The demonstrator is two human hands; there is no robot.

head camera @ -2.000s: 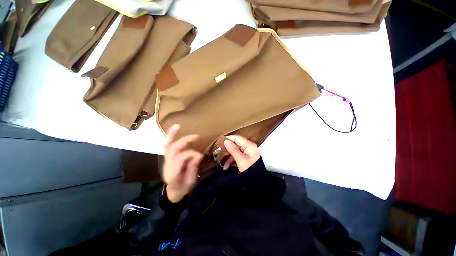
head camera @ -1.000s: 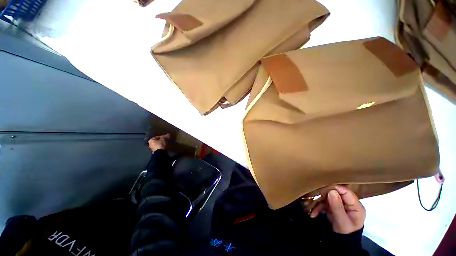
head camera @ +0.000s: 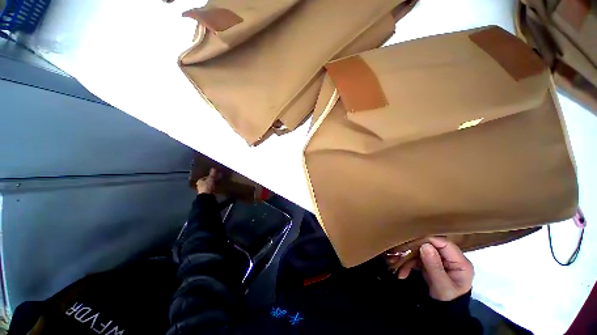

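A tan-brown flap bag lies on the white table, with reddish-brown corner patches and a small gold closure plate. My right hand pinches the brown cloth at the bag's near edge, beside a small metal fitting. My left hand is small in view, stretched out low at the left beyond the table's edge. It is at a brown item; its grip is unclear. The pink handle of the thread snips, with its dark cord, shows at the bag's right corner.
A second brown bag lies beyond on the left, and more brown bags at the far right. A blue basket is at the far left. Grey panels and a metal-framed chair stand below the table edge.
The view has swung left since the first frame. My left hand has left the bag and reached out to the low left. My right hand has stayed at the bag's near edge.
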